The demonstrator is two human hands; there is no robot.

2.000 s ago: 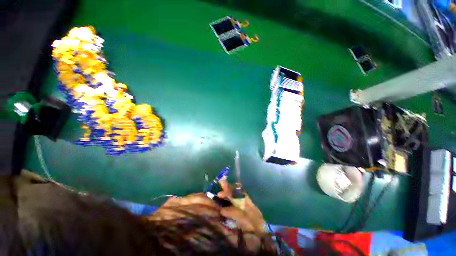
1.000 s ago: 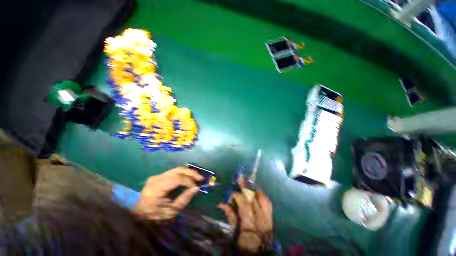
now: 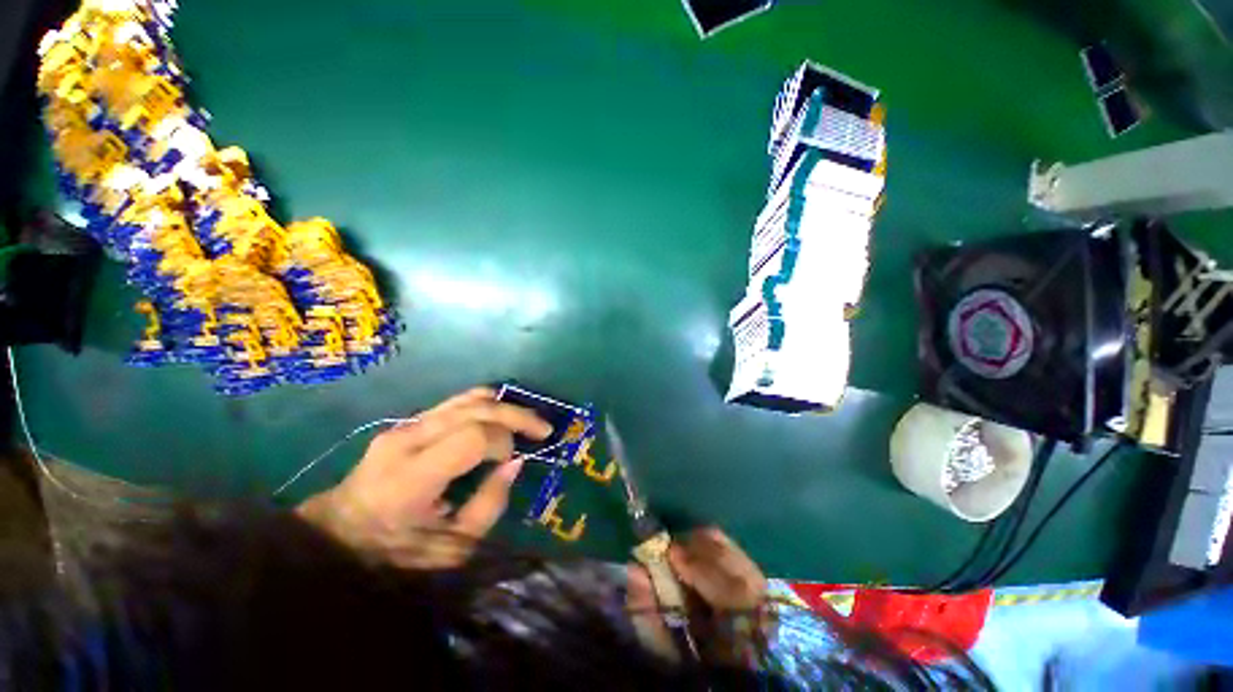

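Note:
My left hand (image 3: 440, 473) rests its fingertips on a black LCD module (image 3: 538, 414) low in the view, with silvery solder wire (image 3: 338, 442) running through its fingers. A blue board (image 3: 584, 430) with an orange hooked flex cable (image 3: 595, 466) is at the module's right end. A second blue board with an orange flex cable (image 3: 563, 522) lies just below. My right hand (image 3: 717, 575) is closed round the pale handle of the soldering iron (image 3: 627, 473); its tip points up, close right of the first board, contact unclear. Hair covers part of both wrists.
A pile of boards with flex cables (image 3: 230, 270) lies left, beside a black stand (image 3: 47, 291). A stack of LCD modules (image 3: 811, 257) stands right of centre. Further right are a fan (image 3: 1007, 331), a white cup (image 3: 940, 460), cables and a black tray (image 3: 1149, 554). Screens lie at the top edge.
The camera view has shifted. The right hand has moved lower, with the iron now angled up-left. The blue board seen by the right fingers is no longer there; a second board lies below the module.

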